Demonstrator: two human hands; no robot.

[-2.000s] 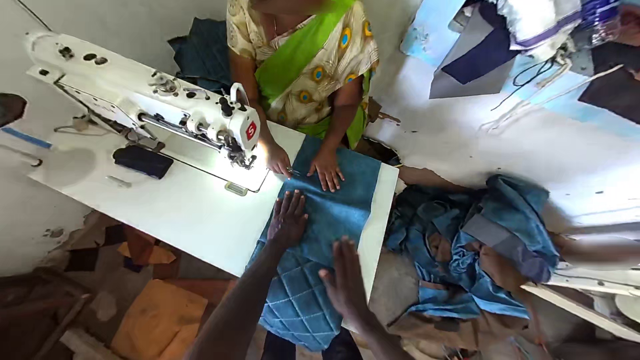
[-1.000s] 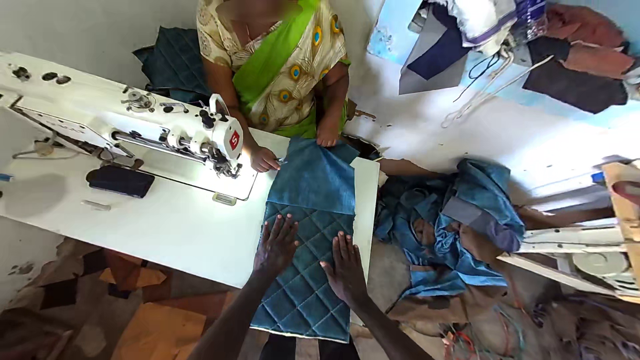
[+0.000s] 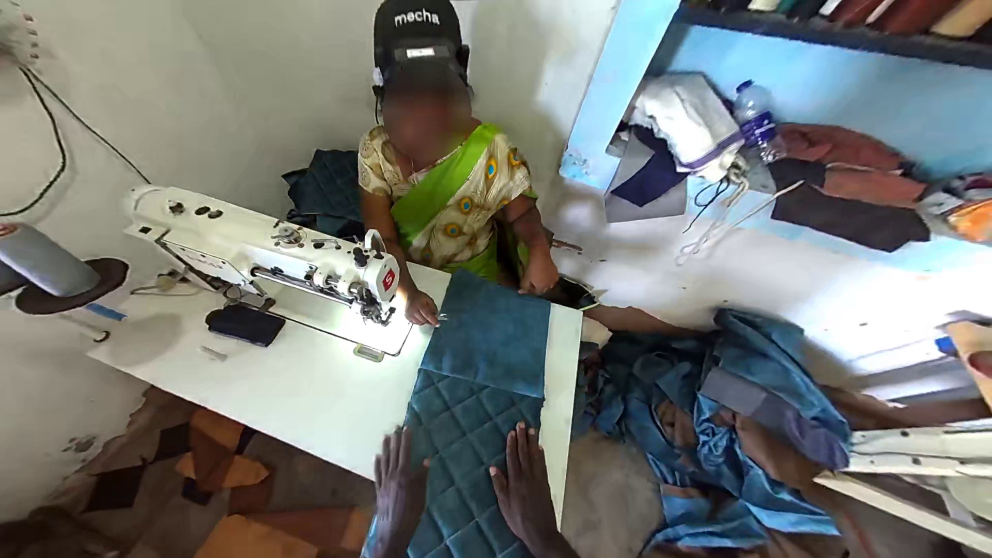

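A long blue fabric panel, quilted in diamonds on the near part point(image 3: 461, 457) and plain on the far part point(image 3: 488, 333), lies over the right end of the white sewing table point(image 3: 310, 395). My left hand point(image 3: 401, 484) is at the quilted part's left edge, fingers extended. Flat on its right side rests my right hand point(image 3: 523, 484), fingers together and holding nothing. Across the table a seated person point(image 3: 449, 201) has one hand at the plain part's left edge, near a small metal item, and the other by its far right corner.
Left of the fabric stands a white industrial sewing machine point(image 3: 271, 256), with a dark pouch point(image 3: 244, 324) beside it. Blue fabric point(image 3: 697, 434) is heaped at the right. A shelf point(image 3: 837, 194) holds cloth and a bottle point(image 3: 758, 120). Leather-like scraps point(image 3: 256, 535) lie on the floor.
The fabric panel now lies smoother and straighter than two seconds ago. My hands have moved from its upper part to the quilted part's near sides. The view has shifted upward.
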